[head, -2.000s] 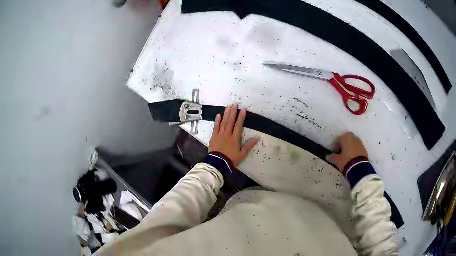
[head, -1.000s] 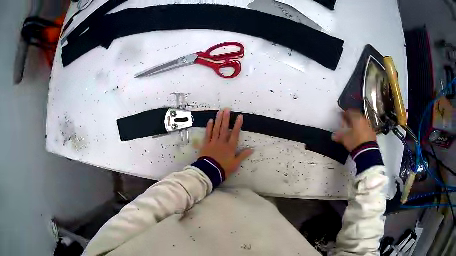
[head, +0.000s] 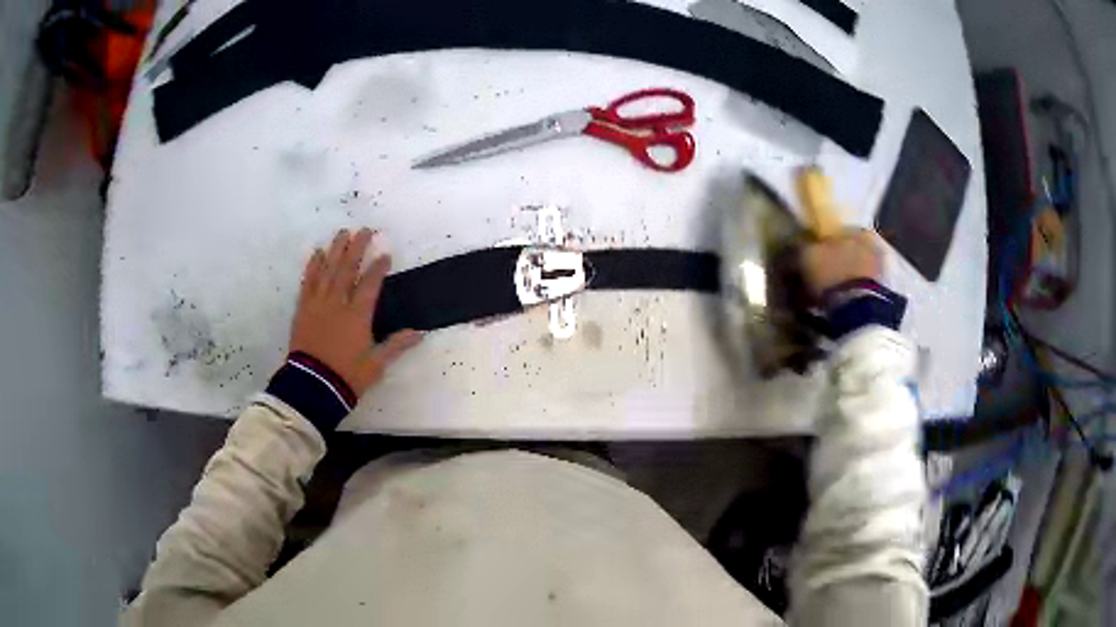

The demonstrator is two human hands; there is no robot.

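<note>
A black fabric strip [head: 453,292] lies across the white table and passes through a shiny silver folder [head: 552,277]. It is wider left of the folder and narrower to the right. My left hand [head: 342,300] lies flat with fingers apart at the strip's left end, partly covering it. My right hand [head: 840,261] is closed on the yellow-tan handle of the steam iron [head: 761,276], which is blurred. The iron covers the strip's right part, so that end is hidden. Red-handled shears [head: 643,125] lie beyond the folder.
Wide black unpressed strips [head: 514,31] curve across the far side of the table, with a grey flat piece [head: 753,27] behind them. The dark iron rest [head: 925,194] lies bare at the right. Blue hoses [head: 1055,374] hang past the table's right edge.
My right hand has taken hold of the iron and brought it left off its rest onto the strip. My left hand has moved left from beyond the folder's right side to the strip's left end.
</note>
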